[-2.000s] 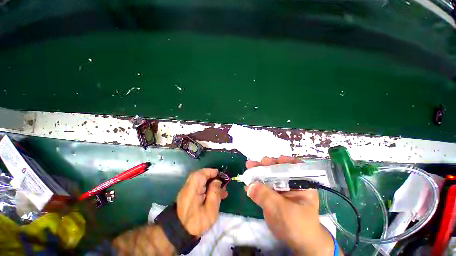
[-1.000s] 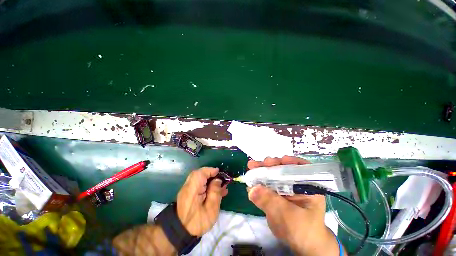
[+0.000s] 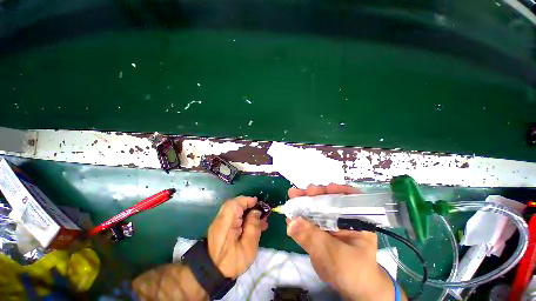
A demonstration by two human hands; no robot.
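Note:
My left hand [image 3: 235, 235] holds a small dark electronic assembly [image 3: 264, 208] between thumb and fingers, which partly hide it. My right hand [image 3: 335, 250] holds the translucent dispensing syringe [image 3: 347, 208] level, pointing left. The syringe's yellowish tip [image 3: 278, 209] meets the assembly's right side; whether it touches is too small to tell. The green cap [image 3: 411, 208] is at the rear of the barrel, with the clear air hose [image 3: 511, 214] looping right. A black cable [image 3: 358, 225] runs along the barrel's near side.
Two assemblies [image 3: 168, 155] [image 3: 220, 169] lie on the chipped white rail [image 3: 88, 147]; another [image 3: 532, 134] is on the belt [image 3: 264, 76] at far right. White paper [image 3: 305, 166] lies on the rail. Left are a red marker [image 3: 134, 210] and carton [image 3: 35, 206]. White cloth [image 3: 273, 270] lies under my hands.
The belt's specks and the far-right assembly have moved right. The syringe and green cap have shifted and tilted slightly. Both hands keep their hold, the tip staying at the assembly.

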